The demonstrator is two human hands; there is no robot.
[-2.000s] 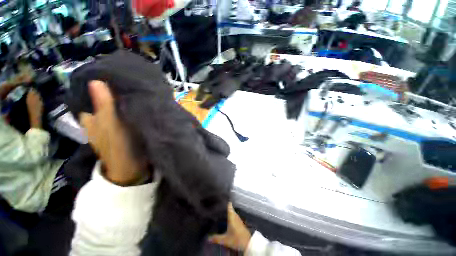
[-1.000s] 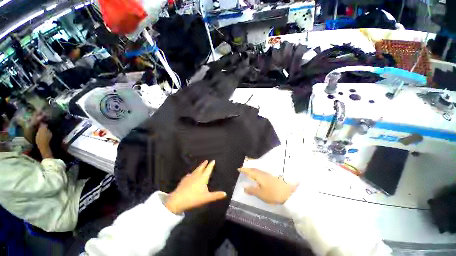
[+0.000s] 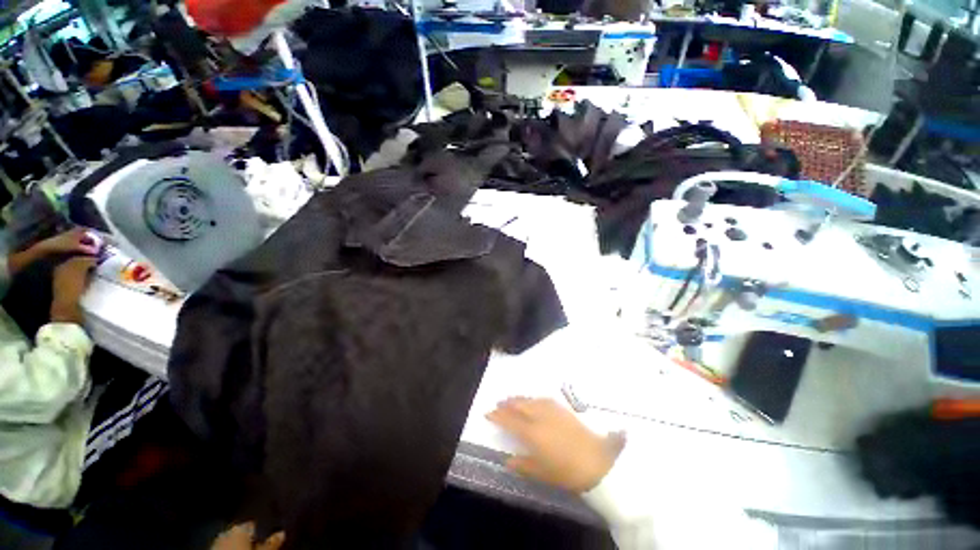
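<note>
The dark garment body lies spread over the table edge left of the machine and hangs down in front of me. A flap with pale stitching shows near its top. My right hand is blurred, on or just above the white table beside the garment, fingers apart, holding nothing. My left hand is cut off by the bottom edge at the garment's lower part; whether it grips cloth is unclear. The white and blue sewing machine stands at the right.
A smartphone lies by the machine. A dark bundle with an orange piece is at the right edge. Dark cloth pieces are heaped behind. Another person's sleeve and hands are at left.
The garment, bunched up two seconds ago, is spread out flatter. My left hand has moved from the cloth's middle down to the bottom edge. My right hand is lower, just beside the cloth.
</note>
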